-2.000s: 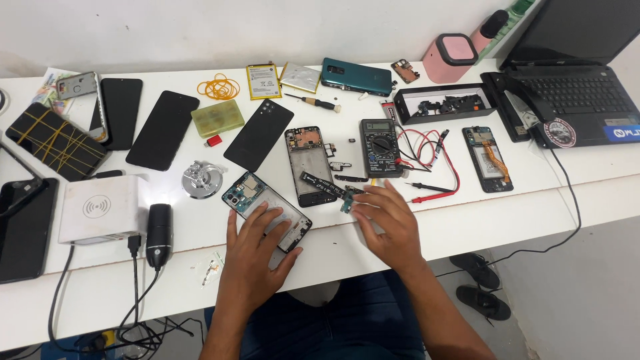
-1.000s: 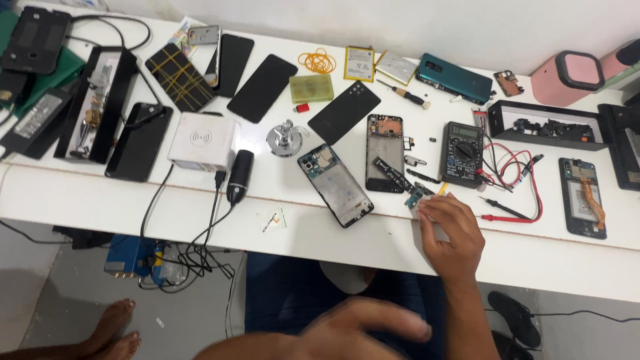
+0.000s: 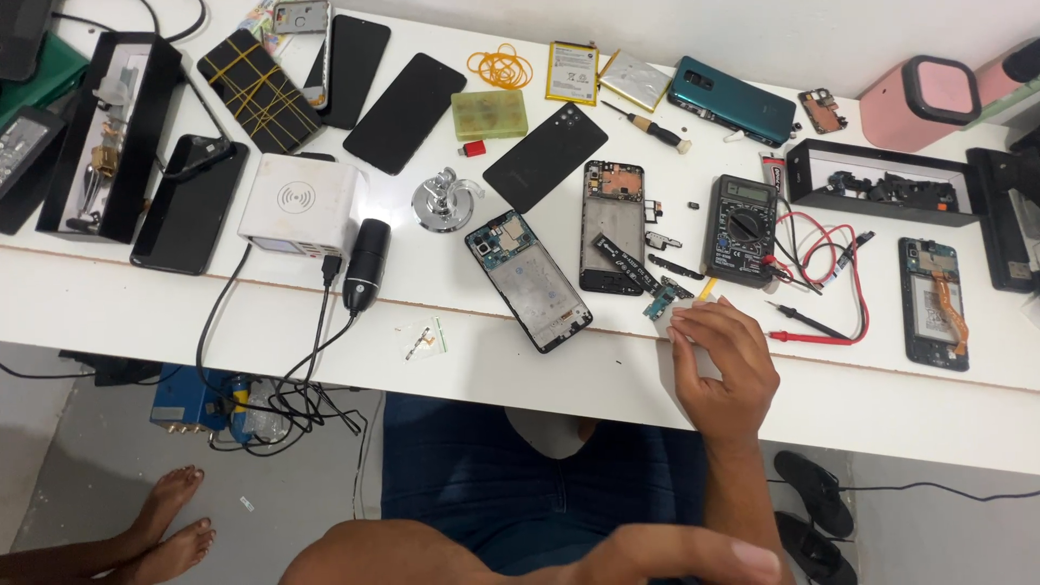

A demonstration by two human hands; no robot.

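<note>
My right hand (image 3: 723, 366) rests at the front of the white table, fingers bent and tips beside a small green circuit board (image 3: 668, 299); whether it grips anything I cannot tell. A black flex cable (image 3: 621, 262) runs from that board over an opened phone frame (image 3: 613, 231). My left hand (image 3: 674, 548) is blurred and close to the camera at the bottom edge, one finger stretched to the right, its other fingers hidden. Left of the flex cable lies a phone frame with its mainboard exposed (image 3: 532, 284), untouched. A multimeter (image 3: 741, 231) stands behind my right hand.
Test probes (image 3: 812, 335), a box of black parts (image 3: 881, 207) and another opened phone (image 3: 934, 305) lie right. A white charger (image 3: 299, 203), a black handheld device (image 3: 367, 264), a chrome stand (image 3: 443, 201) and a small parts bag (image 3: 424, 340) are left. Cables (image 3: 301, 406) hang off the front edge.
My left hand has left the phone frame it touched two seconds ago and is now low, near the camera. My right hand stays by the small board. The view has shifted left.
</note>
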